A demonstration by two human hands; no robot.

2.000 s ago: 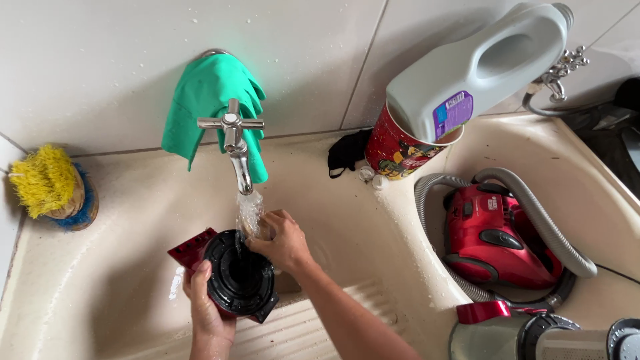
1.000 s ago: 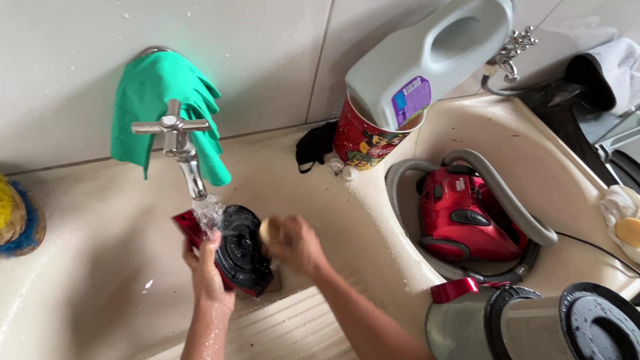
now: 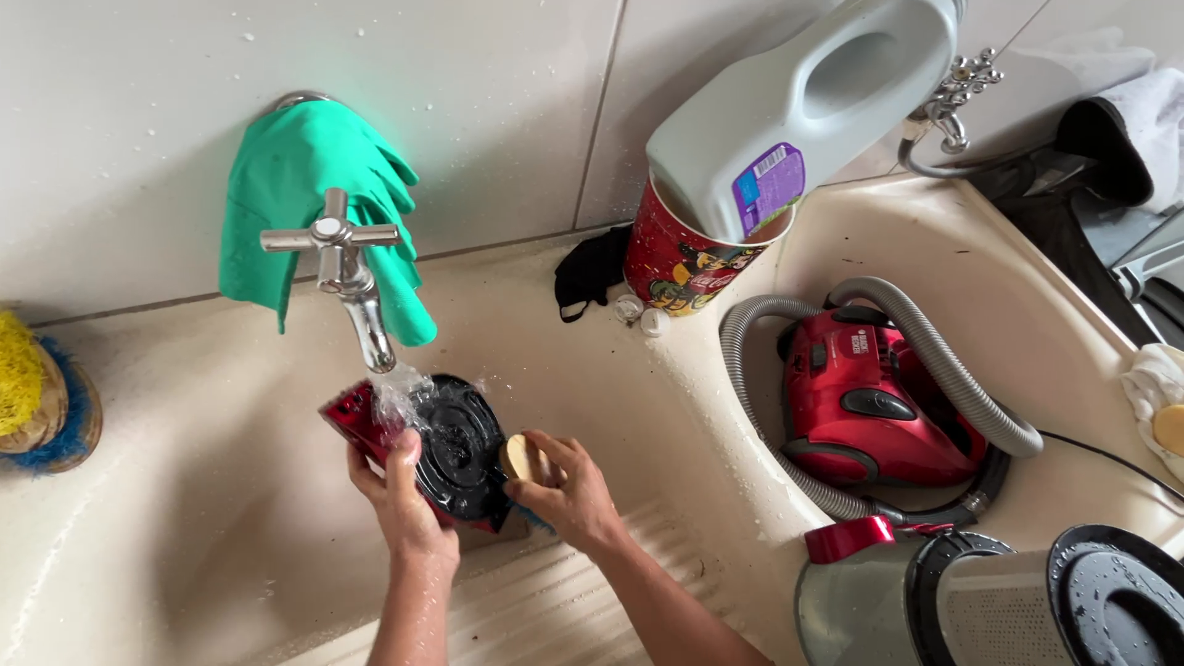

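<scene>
My left hand (image 3: 407, 499) grips a wet red-and-black plastic vacuum cleaner part (image 3: 458, 449) by its left side, over the basin. Water from the chrome tap (image 3: 356, 287) runs onto the part's upper left. At its right edge, my right hand (image 3: 569, 486) holds a small brush with a pale wooden back (image 3: 527, 460); some blue bristles show below the fingers. The brush's bristle side is mostly hidden. A green rubber glove (image 3: 314, 176) hangs behind the tap.
Right of the basin, a red vacuum cleaner (image 3: 865, 398) with a grey hose sits in a second basin. A grey plastic jug (image 3: 740, 120) leans in a red bucket (image 3: 666, 254). A clear dust container (image 3: 851, 592) stands lower right, and yellow and blue brushes (image 3: 46, 398) lie left.
My right hand has moved from beside the water stream to the part's right edge, where the brush now shows. The black face of the part has turned. The view has shifted.
</scene>
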